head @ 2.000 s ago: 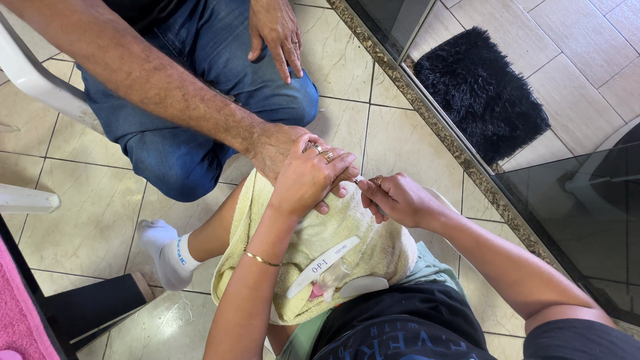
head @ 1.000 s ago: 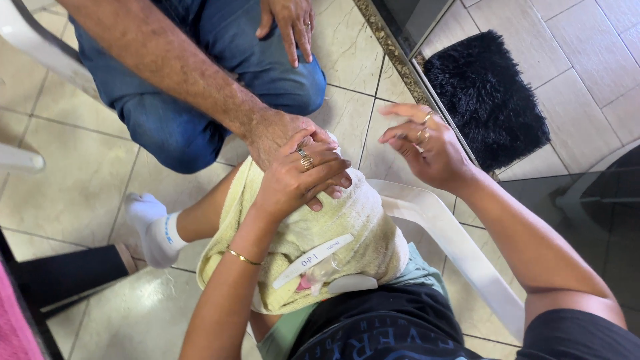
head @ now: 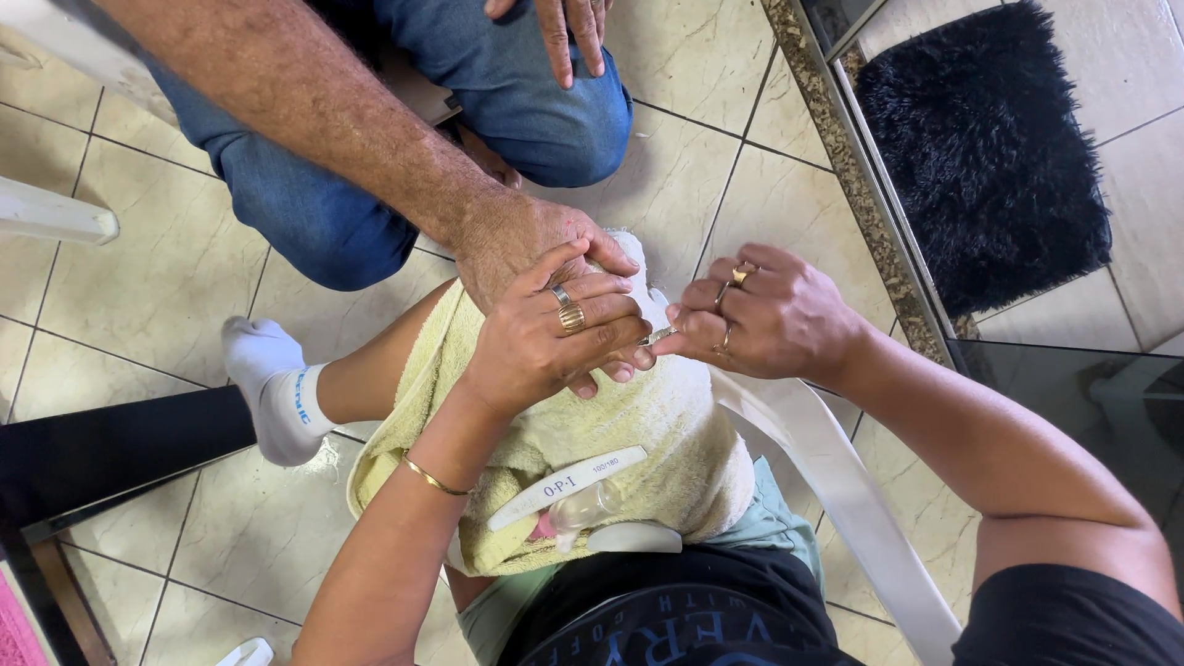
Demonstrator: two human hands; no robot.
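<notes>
My left hand (head: 564,324), with rings on it, lies over the other person's hand (head: 513,236) and grips its fingers above the yellow towel (head: 675,416) on my lap. My right hand (head: 758,310), also ringed, closes on a small metal tool (head: 659,335), probably a cuticle nipper, mostly hidden by my fingers. Its tip is at the other person's fingertips. On the towel lie an O.P.I nail file (head: 566,486), a small clear container (head: 585,507) with a pink part beside it, and a pale rounded object (head: 635,536).
A white plastic chair arm (head: 842,481) curves beside my right side. The other person's jeans-covered knees (head: 564,120) are ahead. A black shaggy mat (head: 985,157) lies beyond a metal-edged stone sill (head: 860,185). A black beam (head: 129,453) stands at left near my socked foot (head: 273,388).
My right hand, raised and apart from the other person's hand one second ago, is back at the fingertips with the metal tool. My left hand keeps its hold.
</notes>
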